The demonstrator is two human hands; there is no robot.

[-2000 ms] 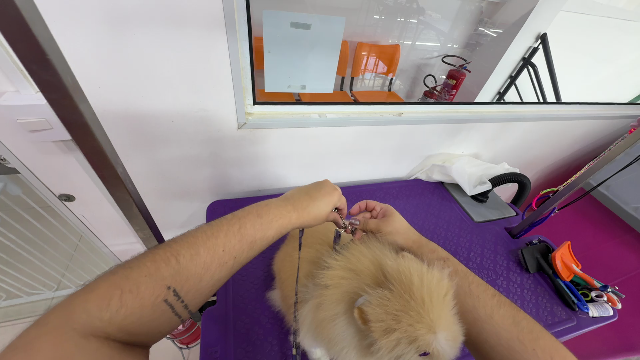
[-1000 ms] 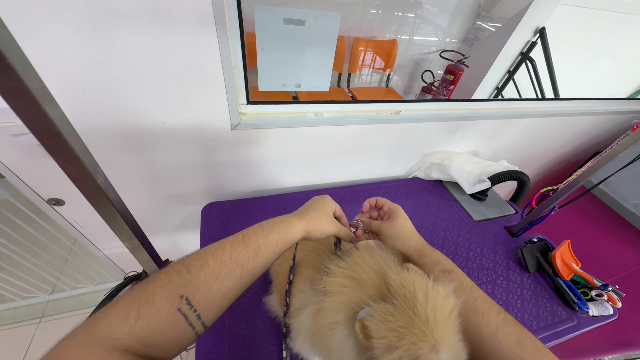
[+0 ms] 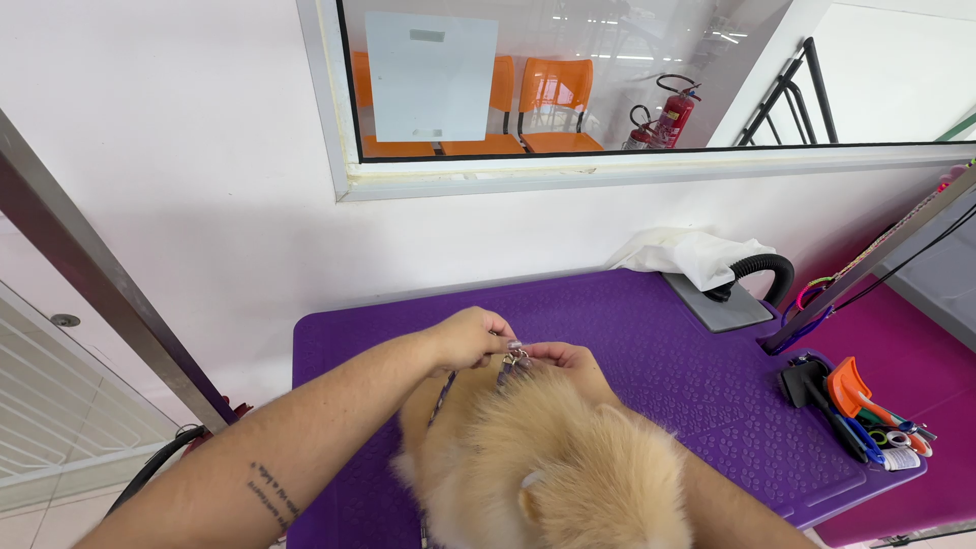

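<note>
A fluffy cream-coloured dog point(image 3: 564, 457) is on the purple grooming table point(image 3: 648, 358), low in the view. Over its back my left hand point(image 3: 476, 339) pinches a small metal clasp point(image 3: 515, 354) between thumb and fingers. My right hand point(image 3: 572, 367) meets it from the other side, its fingertips on the same metal fitting. A patterned strap point(image 3: 505, 370) runs from the fitting into the fur. Another thin patterned cord point(image 3: 442, 398) hangs down along the dog's side, below my left hand. The fur hides part of my right hand.
At the table's right corner a holder carries a black slicker brush point(image 3: 804, 381), an orange brush point(image 3: 845, 385) and scissors. A white cloth point(image 3: 690, 255) and a black hose point(image 3: 766, 267) lie at the back right. Metal posts point(image 3: 114, 282) rise at both sides, before a wall with a window.
Both hands stay together at the clasp above the dog's back, with only small finger movements. The view has shifted slightly.
</note>
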